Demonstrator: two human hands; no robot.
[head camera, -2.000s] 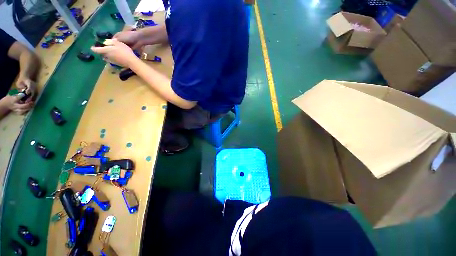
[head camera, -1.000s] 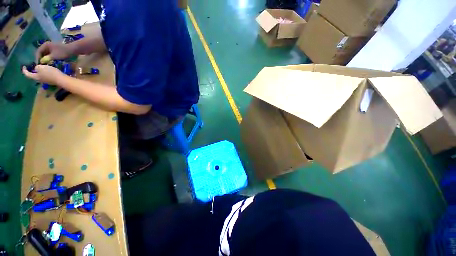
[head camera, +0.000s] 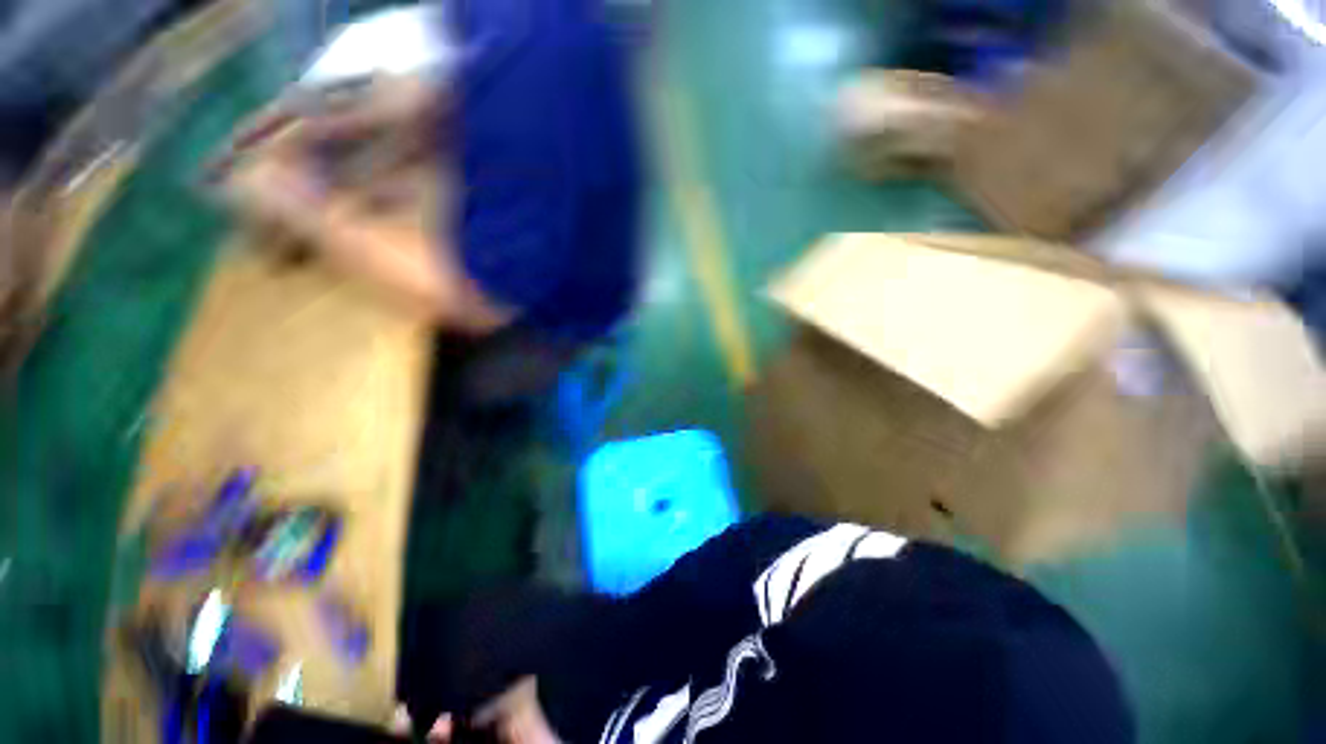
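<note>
The frame is strongly blurred. A dark flat object (head camera: 323, 727) is cut off by the bottom edge, over the bench. Small pale fingertips show at its right edge; I cannot tell which hand they belong to. Part of a hand, seemingly my right hand (head camera: 516, 711), shows just right of them, mostly cut off, its grip unclear. My left hand cannot be made out for certain. Blue cells (head camera: 204, 538) and green boards (head camera: 295, 544) lie in a smeared pile on the tan bench (head camera: 327, 371).
Another person in a blue shirt (head camera: 545, 160) sits ahead, arms over the bench. A green conveyor (head camera: 80, 422) runs along the left. A blue stool (head camera: 657, 506) stands beyond my dark, white-striped clothing (head camera: 931, 654). A large open carton (head camera: 945, 313) stands right, more cartons behind.
The view has swung back left, so the bench and stool sit further right. The dark flat object and the fingers have come in at the bottom. The striped clothing has shifted.
</note>
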